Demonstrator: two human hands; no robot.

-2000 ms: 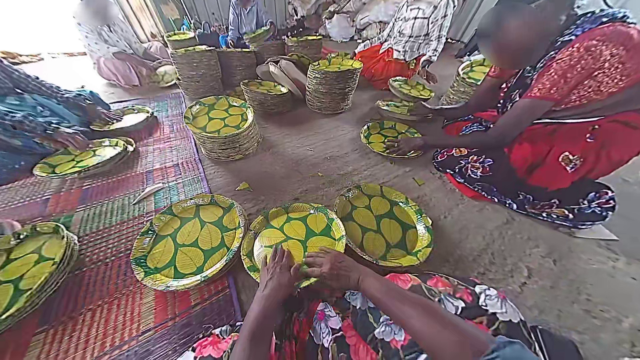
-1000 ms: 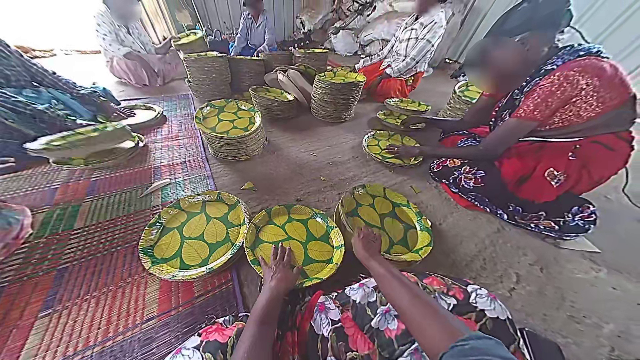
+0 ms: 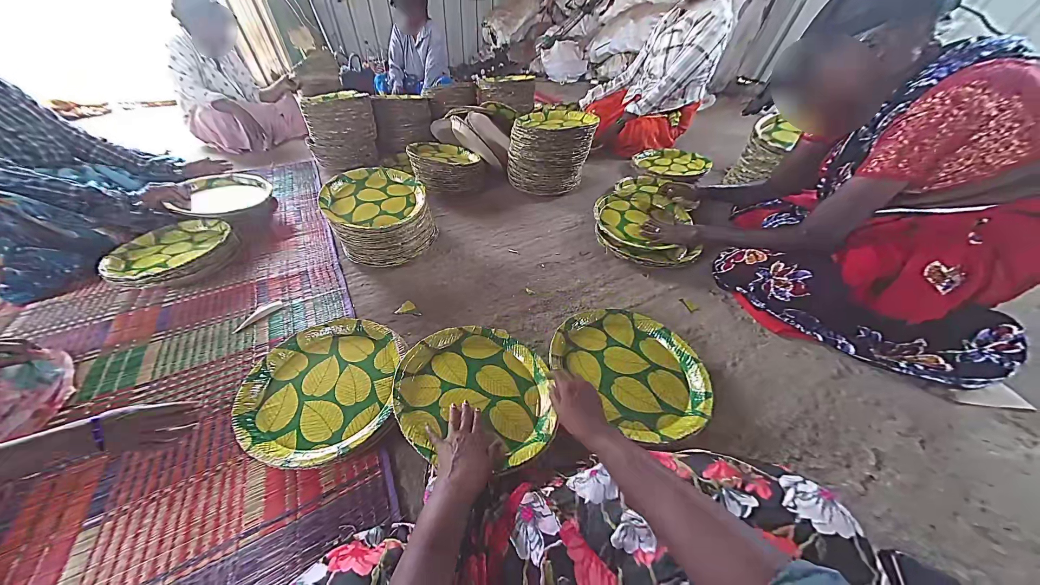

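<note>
Three round plates with a yellow leaf pattern on green lie side by side in front of me: a left plate [image 3: 321, 382], a middle plate [image 3: 455, 370] and a right plate [image 3: 630, 370]. My left hand [image 3: 465, 447] rests with spread fingers on the near part of the middle plate. At the gap between the middle and right plates is my right hand [image 3: 575, 402], its fingers by the left rim of the right plate. Whether it grips that rim cannot be told.
A tall plate stack [image 3: 378, 219] stands ahead, with more stacks [image 3: 552, 154] behind. A woven mat [image 3: 268, 504] covers the floor at left. At right, a co-worker's hands [image 3: 678, 231] touch plates [image 3: 642, 215]; another person's hand [image 3: 166, 197] holds a plate [image 3: 227, 195] at left.
My hands were close together over the middle plate two seconds ago; my right hand has since moved right to the right plate's edge. The person at left now has a pale-faced plate in hand.
</note>
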